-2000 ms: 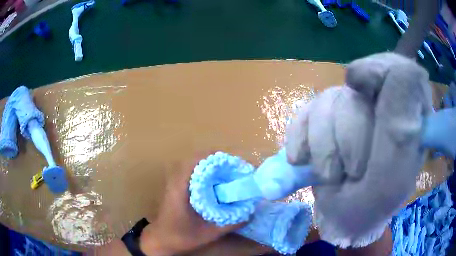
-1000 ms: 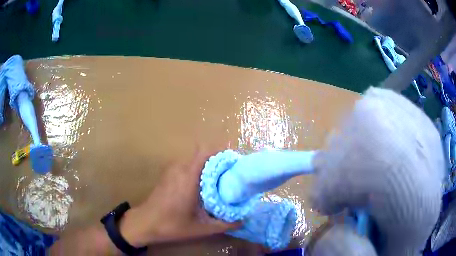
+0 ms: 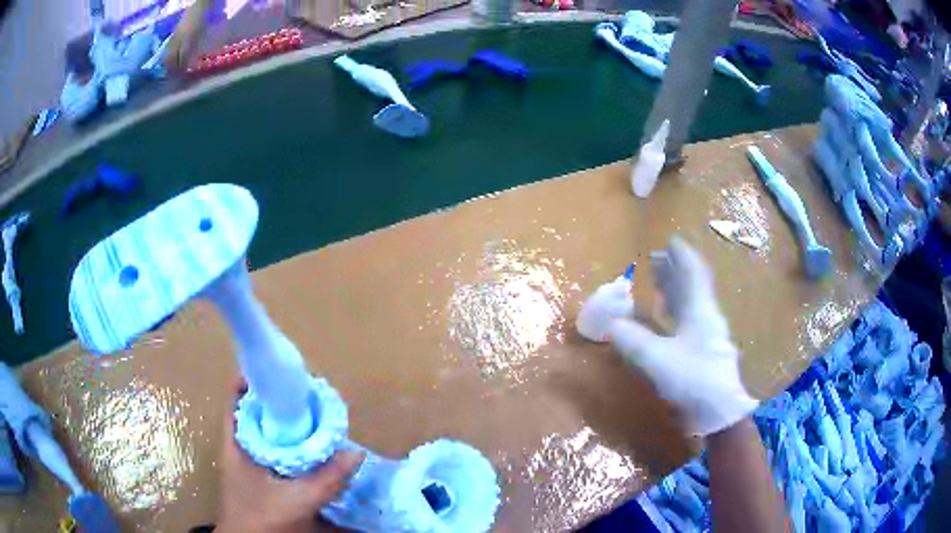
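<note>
My bare left hand (image 3: 282,489) grips the light-blue trouser piece (image 3: 446,487) at the lower left. A lower leg with foot (image 3: 273,359) stands in one ruffled opening, its striped sole with two dark holes facing up toward me. The other opening faces up, with a small dark square hole inside and no leg in it. My gloved right hand (image 3: 683,338) is open, fingers and thumb spread, just right of the squat white glue bottle (image 3: 603,310) with a blue tip. The bottle stands tilted on the bench.
A tall dropper bottle (image 3: 650,165) stands by the metal post (image 3: 693,73). A loose leg (image 3: 790,208) and small white pieces (image 3: 738,233) lie on the bench at right. Joined lower bodies lie at far left and right. A heaped crate (image 3: 866,416) is at lower right. The green belt (image 3: 501,146) carries parts.
The leg now stands in the opening, and my right hand has let go of it and opened beside the glue bottle. The view has swung right. My left hand still holds the trouser piece.
</note>
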